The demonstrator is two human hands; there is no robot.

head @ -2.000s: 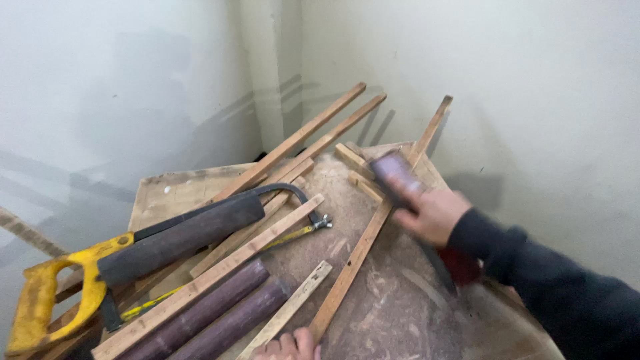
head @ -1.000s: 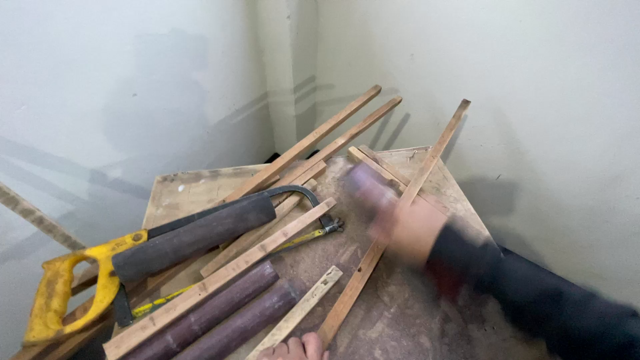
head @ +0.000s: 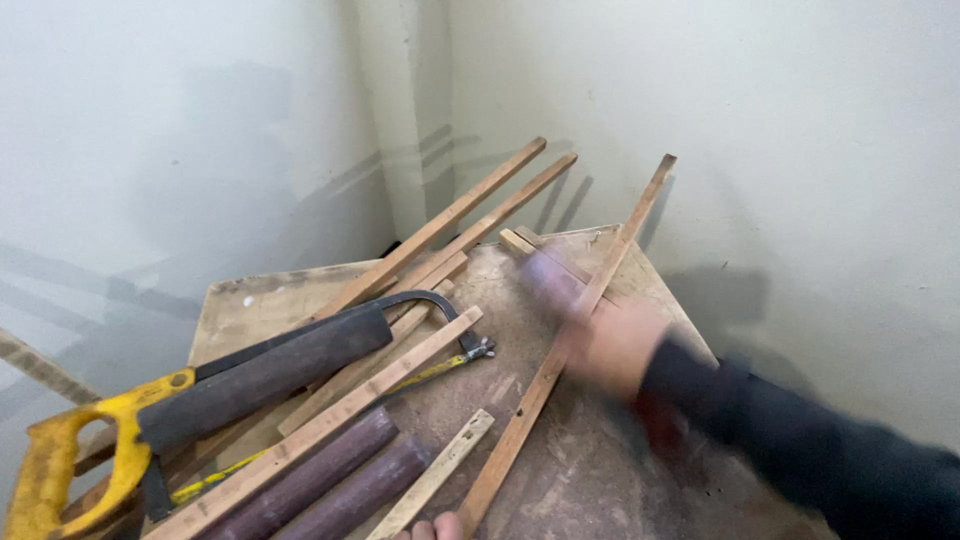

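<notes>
A long narrow wooden strip [head: 536, 397] lies slanted over the table, its far end sticking out past the corner. At the bottom edge, the fingertips of my left hand [head: 429, 529] rest against its near end; the rest of that hand is out of frame. My right hand [head: 619, 345], blurred, is at the strip's middle and grips a purplish-brown piece [head: 551, 277], possibly sandpaper, too blurred to identify surely. Beside my left hand lies a short pale wooden strip [head: 439, 469]. How my right fingers sit around the piece is unclear.
A hacksaw with yellow handle [head: 112, 439] lies on the left among several wooden strips [head: 360, 397]. Purplish-brown rolls [head: 360, 480] lie near the front, another dark roll [head: 270, 382] along the saw. Walls meet behind the wooden table [head: 259, 289].
My right hand, with the purplish-brown piece, has shifted along the long strip and is blurred in all frames. My left hand stays at the strip's near end.
</notes>
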